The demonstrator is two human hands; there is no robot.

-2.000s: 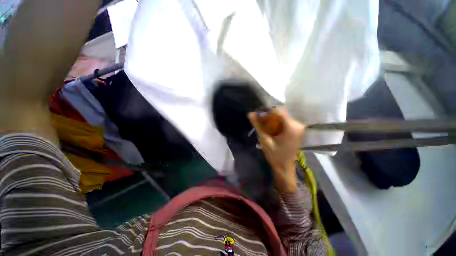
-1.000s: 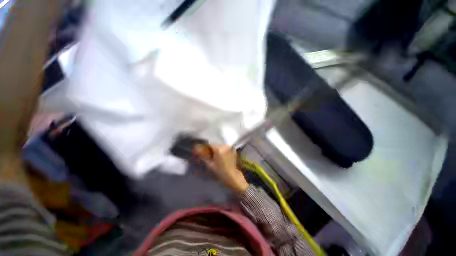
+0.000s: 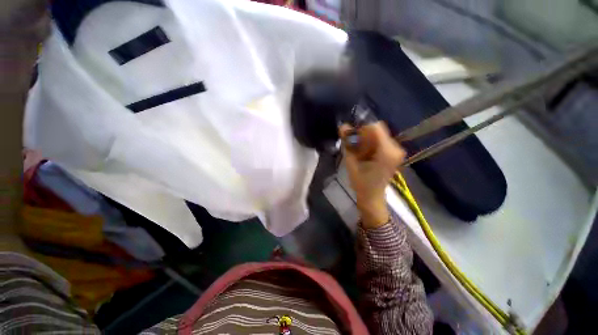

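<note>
A white garment (image 3: 216, 137) with two dark strips and a dark edge at its top hangs in front of me at the left. My right hand (image 3: 374, 163) grips the knobbed orange-brown handle of a dark steam iron (image 3: 319, 108). The iron is blurred and lies against the garment's right side. My left hand is not seen; only a blurred arm shows at the left edge, with its striped sleeve below.
A navy padded sleeve buck (image 3: 452, 157) stands over the white ironing table (image 3: 518, 255) at the right. A yellow hose (image 3: 436, 245) and two grey-beige cables (image 3: 472, 118) run from the iron. Mustard garments (image 3: 62, 229) hang at the lower left.
The white garment has turned and spread, and its dark strips now show fully. My right hand has moved the iron up and to the right since one second ago.
</note>
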